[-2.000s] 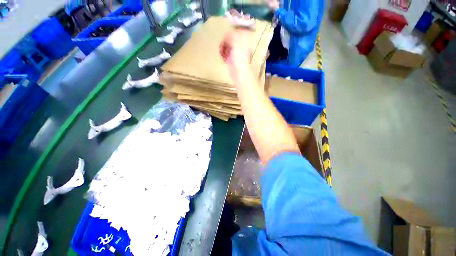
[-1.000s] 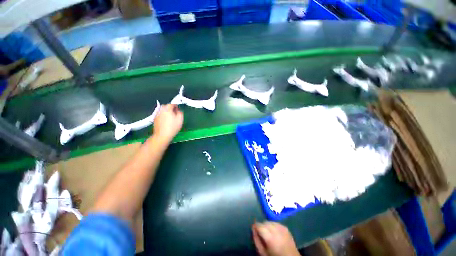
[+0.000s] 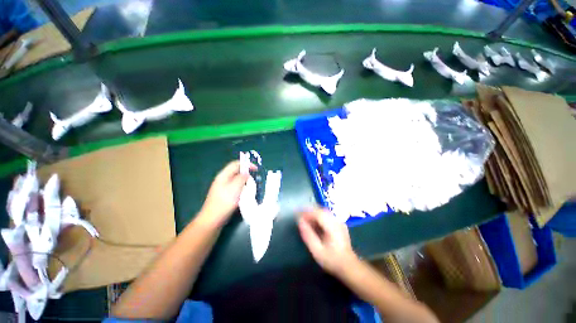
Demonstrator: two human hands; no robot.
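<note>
My left hand (image 3: 226, 192) is shut on a white forked housing (image 3: 260, 214) above the green bench mat, gripping it by its upper left prong. The housing's pointed end faces me. My right hand (image 3: 325, 240) is just right of the housing, not touching it, slightly blurred, with thumb and fingers apart and nothing visible in it. A tiny curly white clip (image 3: 255, 155) shows by the left fingertips. The blue parts tray (image 3: 309, 129) lies to the right, with a bag's big heap of small white fittings (image 3: 398, 164) spilling over it.
White housings (image 3: 155, 113) stand spaced along the green-edged belt (image 3: 221, 130) at the back. Piled housings with dark wires (image 3: 38, 240) lie on a cardboard sheet (image 3: 126, 208) at left. Cardboard dividers (image 3: 515, 158) are stacked right, above a carton (image 3: 461, 265) and blue bin (image 3: 521, 249).
My left hand has come back from the belt to the bench with a housing, leaving a gap in the row. My right hand has moved up and left from the tray's front edge.
</note>
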